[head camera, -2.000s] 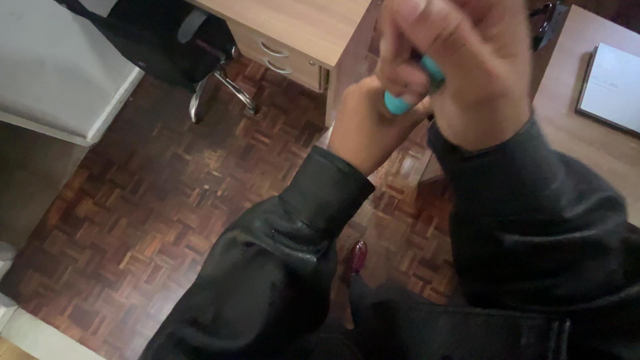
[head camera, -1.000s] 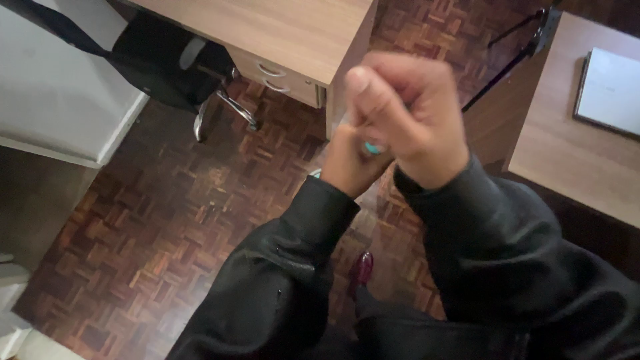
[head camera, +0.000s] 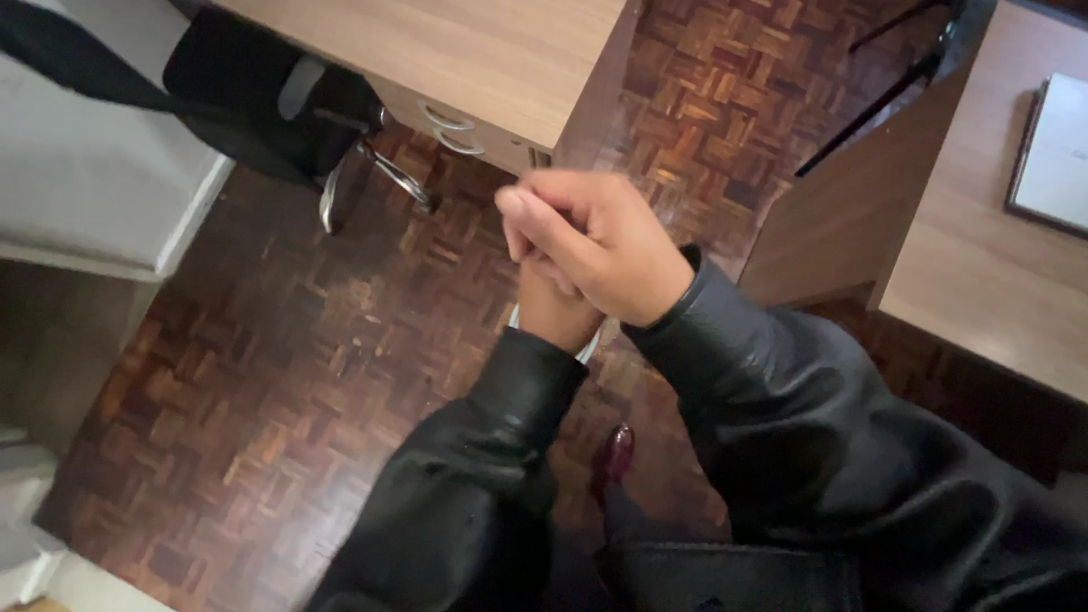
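Note:
In the head view my right hand (head camera: 603, 242) is curled, thumb along the top, above and against my left hand (head camera: 557, 310). My left hand's fingers are mostly hidden behind the right, so its grip cannot be made out. No object shows between my right hand's fingers, though its palm is turned out of sight. A white cord or band (head camera: 588, 347) shows beside my left wrist, just above the cuff. Both arms are in black leather-like sleeves.
A wooden desk with drawers (head camera: 510, 59) stands ahead, with a black office chair (head camera: 255, 102) to its left. A second desk (head camera: 952, 246) at right holds a closed silver laptop (head camera: 1058, 161). A dark red shoe (head camera: 619, 455) is on the parquet floor (head camera: 340, 340).
A turquoise object that showed between my hands in the earlier frames is out of sight now. My right hand has come lower over my left hand.

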